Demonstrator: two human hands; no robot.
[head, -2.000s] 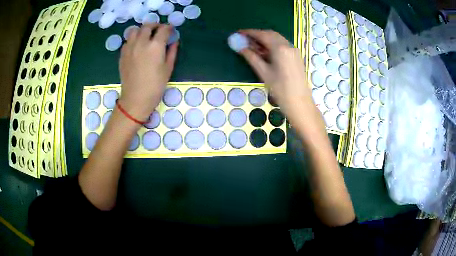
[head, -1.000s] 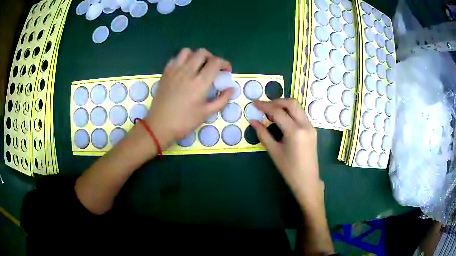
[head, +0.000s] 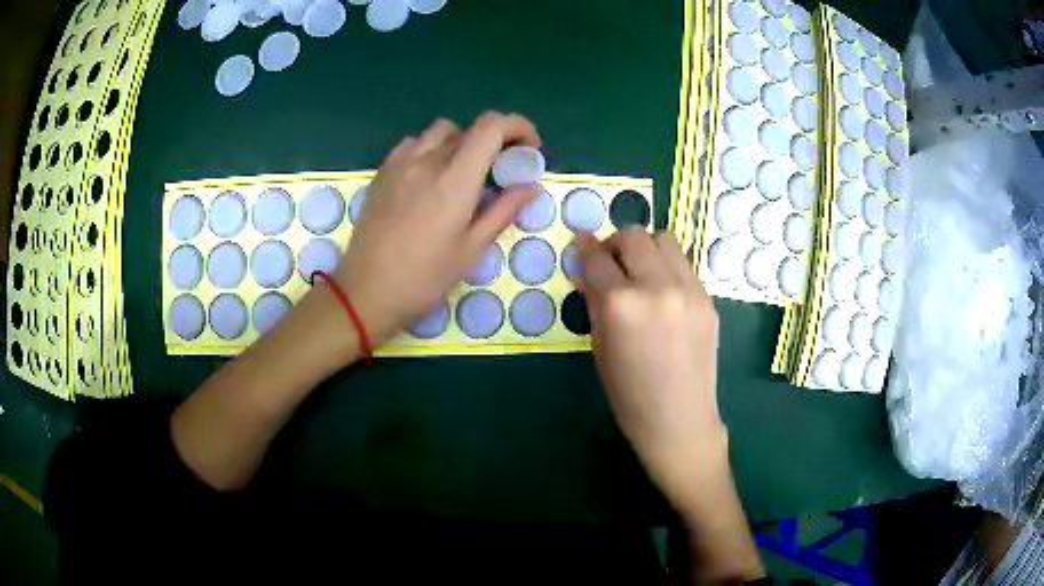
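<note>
A die-cut holder sheet [head: 401, 347] lies across the middle of the worktable, most of its round holes filled with pale discs. Dark holes show at its top right corner and in the bottom row near the right. My left hand [head: 441, 212], with a red cord at the wrist, is over the sheet's middle and holds a translucent disc [head: 519, 167] between thumb and fingers above the top row. My right hand [head: 647, 309] covers the sheet's right end, fingertips at a disc in the middle row; whether they grip it is hidden.
Loose discs [head: 279, 50] lie at the far left. Stacked sheets with dark holes [head: 57, 218] stand at left. Filled sheets [head: 769, 149] are stacked at right, beside a clear plastic bag [head: 962, 309]. A blue stool [head: 830, 547] shows below right.
Both hands have come down from above the sheet to over it since the first frame. Since the second, my right hand has turned and its fingers have closed in over the middle row.
</note>
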